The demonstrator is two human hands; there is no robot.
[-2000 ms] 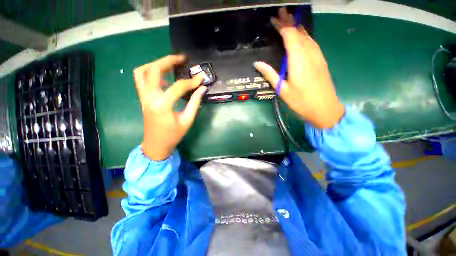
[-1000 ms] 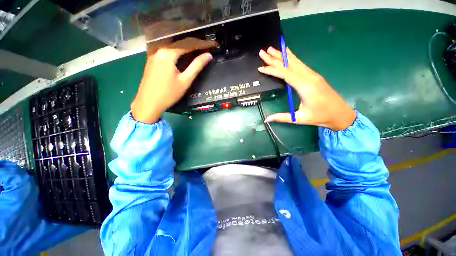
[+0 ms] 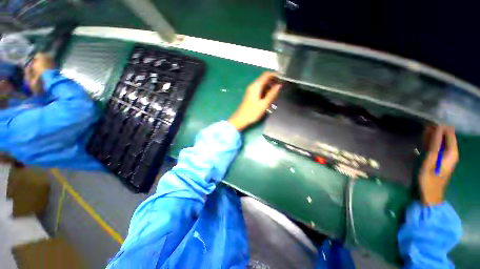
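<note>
The black jig box (image 3: 337,134) lies on the green bench, with white print and a red light along its front edge. My left hand (image 3: 255,102) is at its left back corner, thumb and fingers bent; whether something small is between the fingertips cannot be told. My right hand (image 3: 439,165) is at its right edge, with the blue stick tool (image 3: 440,161) held among its fingers. The jig's back part is dark and blurred under the clear guard (image 3: 368,79), so no camera module can be made out there.
A black blister tray (image 3: 142,115) with shiny parts in some pockets stands left. A pale clear tray (image 3: 92,65) is beyond it. Another person's blue sleeve (image 3: 58,123) reaches in at far left. A dark panel (image 3: 389,31) hangs above the guard. A cable (image 3: 350,210) runs from the jig's front.
The view has swung left, so the jig now shows further right. My left hand has gone from above the jig to its left corner. My right hand is at its right edge, still with the blue tool.
</note>
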